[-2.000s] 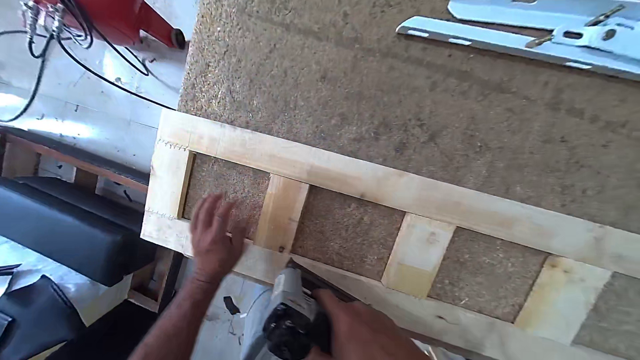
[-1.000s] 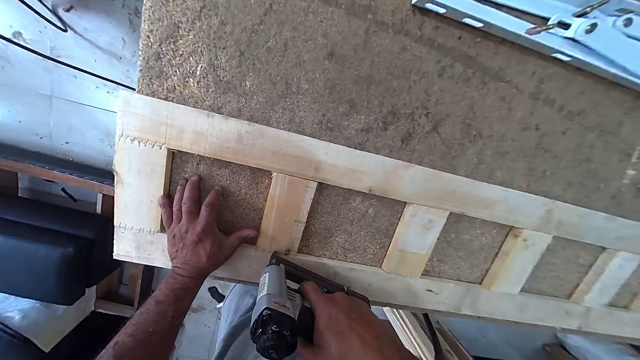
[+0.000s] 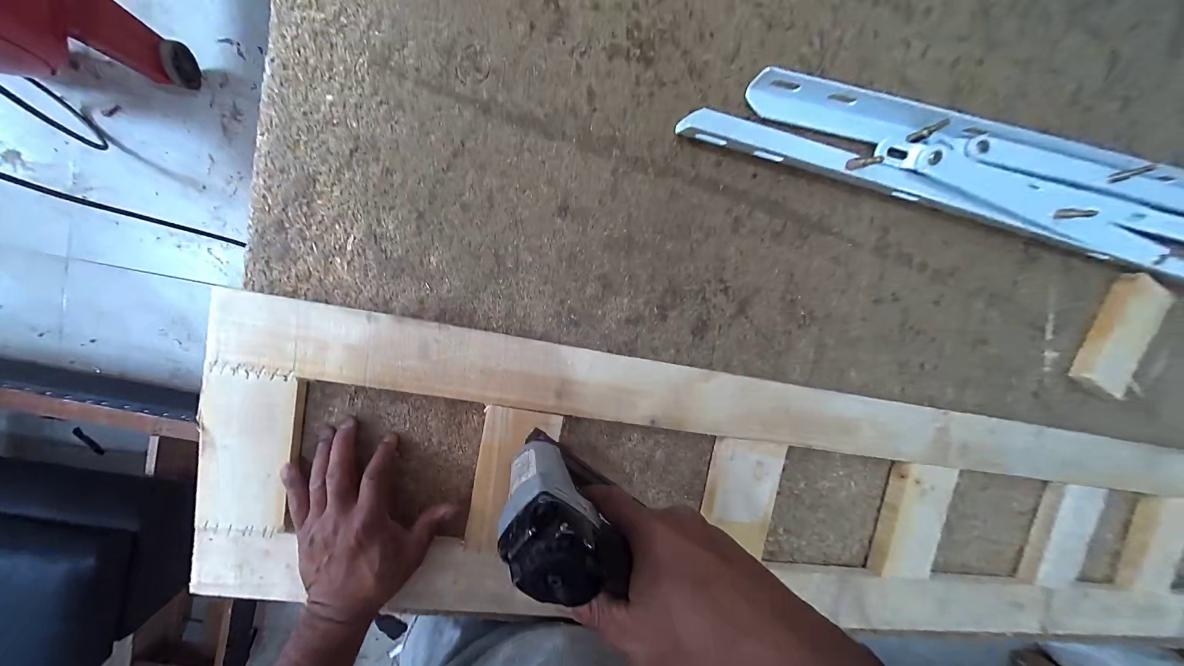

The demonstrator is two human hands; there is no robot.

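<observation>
A ladder-like wooden frame (image 3: pixel 592 377) with several crosspieces lies along the near edge of a particleboard tabletop (image 3: pixel 518 231). My left hand (image 3: pixel 356 527) rests flat with fingers spread, over the near rail and the first opening. My right hand (image 3: pixel 680 573) is shut on a pneumatic stapler (image 3: pixel 555 518), grey and black. Its nose is over the crosspiece (image 3: pixel 499 462) right of my left hand, towards the far rail; whether it touches the wood cannot be told. Rows of zigzag fasteners mark both joints of the left end piece (image 3: pixel 242 444).
White metal hinge mechanisms (image 3: pixel 906 166) with pins lie on the tabletop at the upper right, near a small wood block (image 3: pixel 1121 335). A black padded piece (image 3: pixel 65 555) is at the lower left. A black hose (image 3: pixel 120 211) and a red machine (image 3: pixel 102 42) are at the upper left.
The stapler in my right hand has moved from the near rail up along the crosspiece towards the far rail. My left hand came down onto the frame and stays there. The view has shifted.
</observation>
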